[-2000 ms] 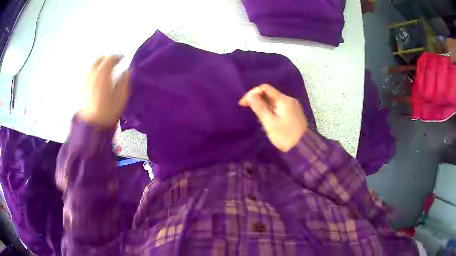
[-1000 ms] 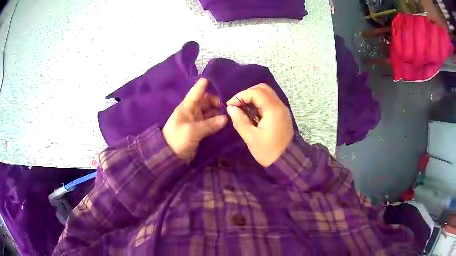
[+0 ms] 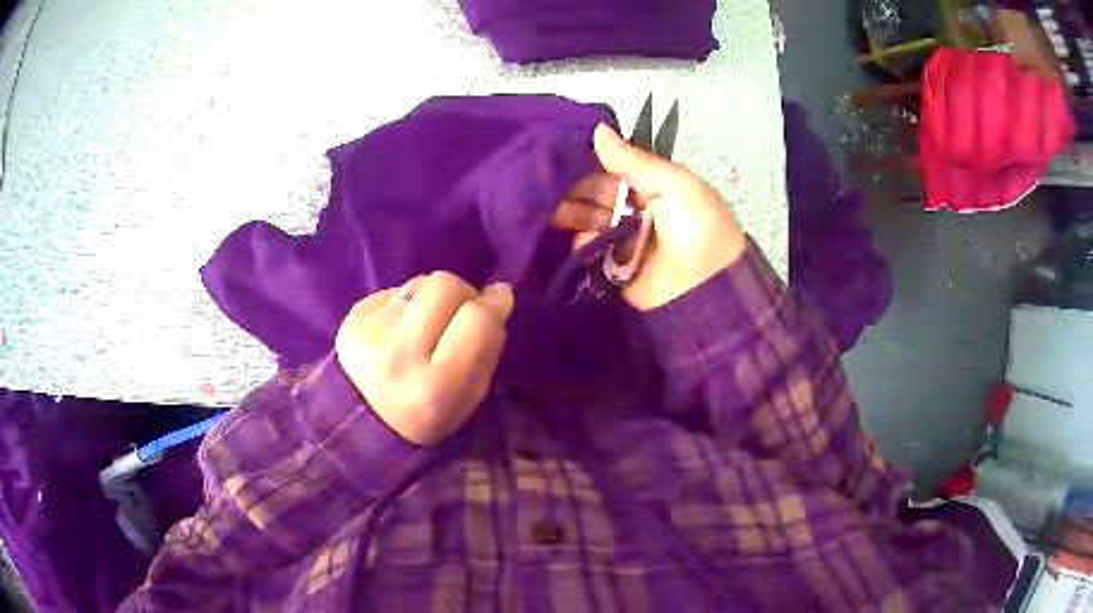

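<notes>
A purple garment lies crumpled on the pale speckled table, its near part lifted between my hands. My left hand is closed on a fold of it at the centre. My right hand holds scissors, with the dark blades slightly apart and pointing up past the fingers. The right thumb and fingers also hold the garment's edge. The scissors' handles are partly hidden in the palm.
A folded purple stack sits at the table's far edge. A purple pile lies right of the table, near a red padded item. Purple cloth and a blue bar are at lower left.
The scissors have come into view in my right hand, blades up. My right hand has moved up and turned. My left hand has closed and moved slightly down, and the garment has shifted and bunched.
</notes>
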